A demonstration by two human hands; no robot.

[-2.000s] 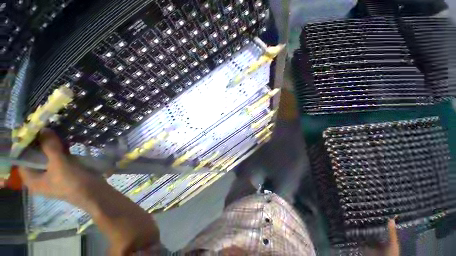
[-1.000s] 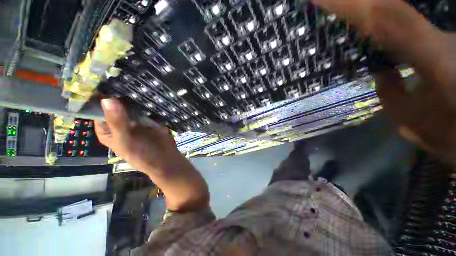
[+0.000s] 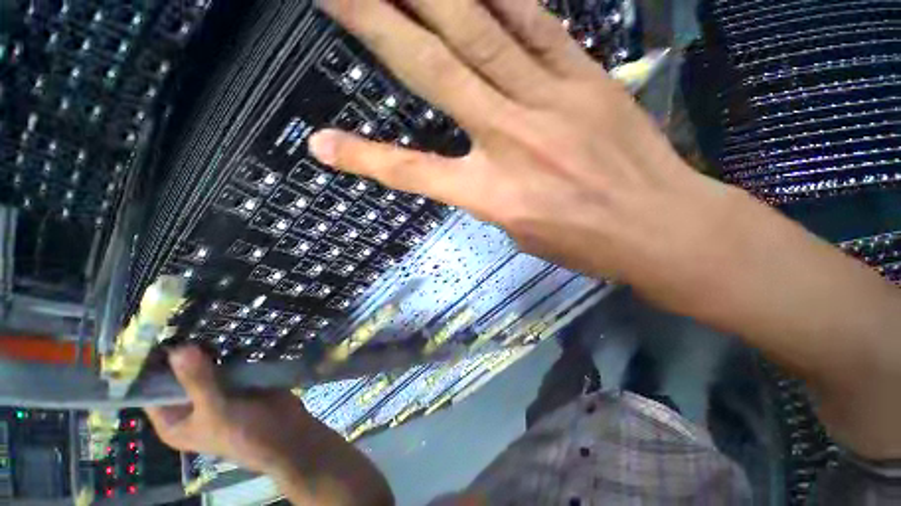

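Observation:
Black PCB panels (image 3: pixel 286 232) with rows of white pad marks sit in the metal rack, with many thin edges fanned behind the front one. My left hand (image 3: pixel 227 415) is at the lower left, around the rack's grey bar (image 3: pixel 49 383), its thumb above the bar at the lower corner of the panels. My right hand (image 3: pixel 524 148) is spread in front of the panels' upper part, palm towards them, holding nothing visible. Whether it touches them cannot be told. Its upper fingertips reach the picture's top edge.
White-faced panels (image 3: pixel 450 267) show in lower tiers, with yellowish lumpy wraps (image 3: pixel 148 321) on bar ends. Panel stacks (image 3: pixel 815 99) stand at the right on a green surface (image 3: pixel 869 219). More dark panels (image 3: pixel 74 109) show at upper left. Red indicator lights (image 3: pixel 121 455) are at lower left.
My right hand has moved left from the right side, across the panels, with its fingers spread. My left hand stays at the bar but appears lower in view as the view has shifted.

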